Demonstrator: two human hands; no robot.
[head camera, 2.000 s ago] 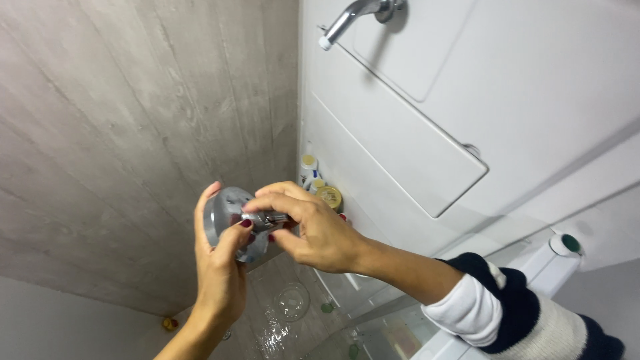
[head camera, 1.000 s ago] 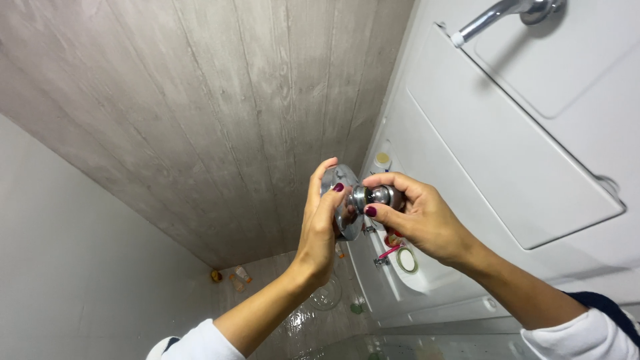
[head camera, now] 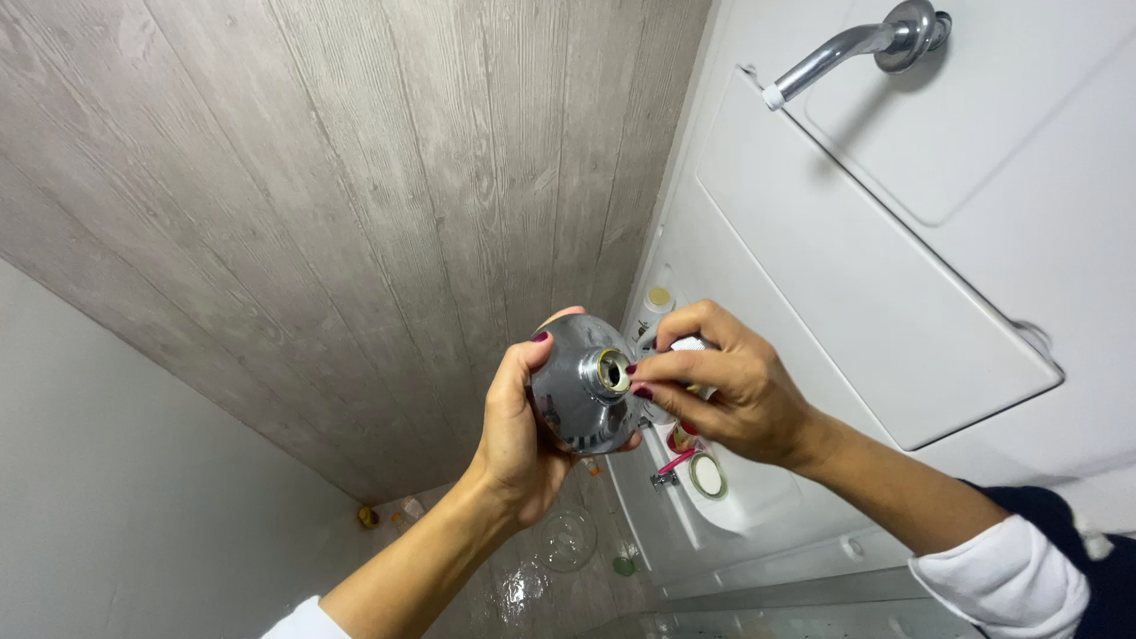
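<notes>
A round chrome shower head is in my left hand, which grips its rim with the threaded neck facing up and right. My right hand is close on the right of the neck, thumb and forefinger pinched at the edge of its opening, where a pale ring shows. A small metal fitting with a white ridged part is tucked in the curled fingers of the same hand, mostly hidden. At the upper right a bent chrome shower arm with white tape on its end comes out of the wall.
Bottles, a pink razor and a round container stand on the white corner shelf below my right hand. The wet floor bears a round clear mat or disc and small toys. Wood-look panels line the left wall.
The metal fitting, on the shower head's neck one second ago, is off it and in my right hand. The neck's opening now shows. The view has shifted.
</notes>
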